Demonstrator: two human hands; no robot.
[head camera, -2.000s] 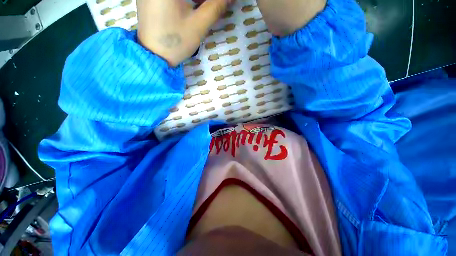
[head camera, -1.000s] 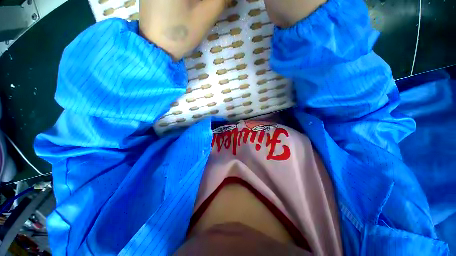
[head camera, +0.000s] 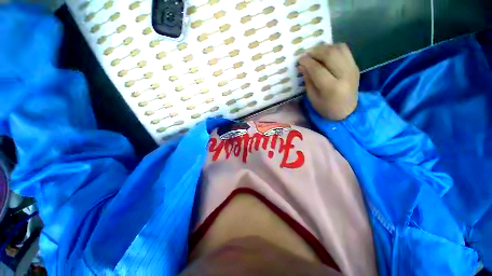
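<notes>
The white parts tray (head camera: 121, 89) lies at the bench's near edge, with rows of tan paddle-shaped pockets. A dark smartwatch body (head camera: 169, 18) with a pale rim lies on the tray near the top of the picture, and no hand touches it. My right hand (head camera: 332, 78) is at the tray's right edge, its fingers bent and close together over the end pockets. Whether a small part is between its fingertips cannot be seen. My left hand is out of the picture; only its blurred blue sleeve shows at the upper left.
The dark green bench (head camera: 385, 40) shows beyond the tray's right side, with a thin pale line across it. Blue cloth lies at the far right. Cluttered items and part of a round pinkish thing show at the lower left edge.
My hands have parted. My right hand has come down to the tray's right edge; my left arm has swung out to the upper left. More of the tray and the watch body now show.
</notes>
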